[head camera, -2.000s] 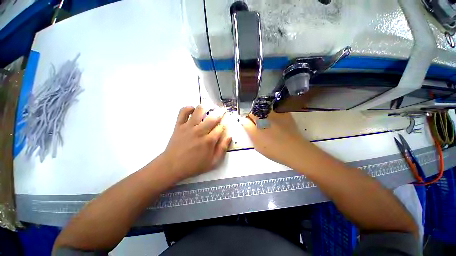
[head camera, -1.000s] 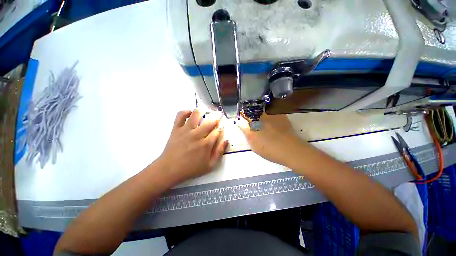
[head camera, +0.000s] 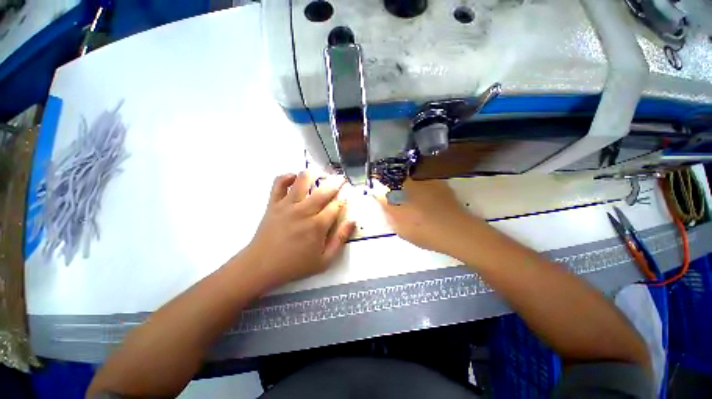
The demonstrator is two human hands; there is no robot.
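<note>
A white sewing machine head (head camera: 468, 58) with a blue stripe stands in front of me. Its needle area (head camera: 357, 181) is brightly lit and washed out. My left hand (head camera: 300, 226) lies palm down on the bed just left of the needle area, fingers bent and spread. My right hand (head camera: 418, 209) is just right of it, its fingertips partly hidden under the dark metal parts by the foot. Any piece between the fingertips is hidden by glare and fingers. Pale lilac-grey cord strips (head camera: 82, 183) lie heaped at the table's left.
Thread snips (head camera: 634, 245) with orange and blue handles lie at the right, beside a yellow-green ring (head camera: 684, 195). A grey ruled edge (head camera: 367, 302) runs along the table front. White tape (head camera: 621, 93) hangs over the machine arm. A blue strip (head camera: 43, 156) is under the heap.
The view has shifted, so the machine head appears further left and lower than in the oldest frame. Both hands keep nearly the same places at the needle area.
</note>
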